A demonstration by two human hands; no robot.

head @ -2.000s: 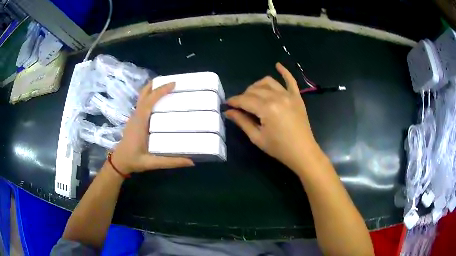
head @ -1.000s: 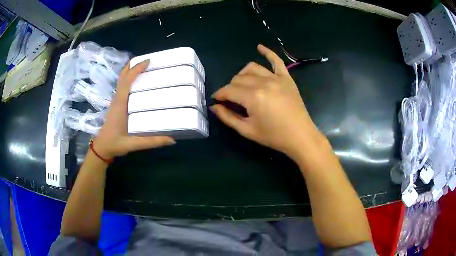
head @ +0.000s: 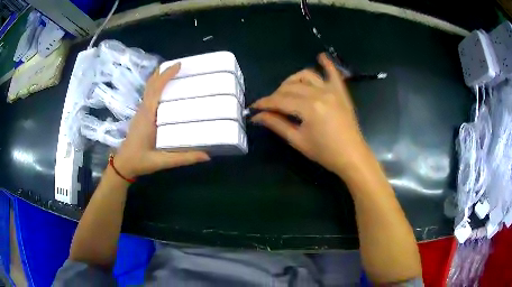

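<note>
Several white outlet power strip units [head: 199,106] stand in a stack in front of me, slightly tilted. My left hand [head: 147,129] grips the stack from its left side, fingers above and thumb below. My right hand [head: 314,112] pinches a small dark connector [head: 259,112] with a light tip at the stack's right side; whether the tip is inserted is unclear. Power cords in bags [head: 115,89] lie left of the stack, partly over the white bench power strip [head: 68,157]. A thin dark test lead [head: 359,75] lies behind my right hand.
A pile of units [head: 477,59] with hanging cords [head: 474,157] is at the right edge, above a red bin [head: 435,263]. A pale yellowish pad [head: 36,73] lies back left by the post [head: 64,19]. Small wire bits [head: 208,38] lie at the back. Blue bin [head: 42,241] below left.
My right hand has drawn slightly away from the stack, and a light connector tip now shows between its fingers and the units. My left hand still holds the stack. The camera view has shifted.
</note>
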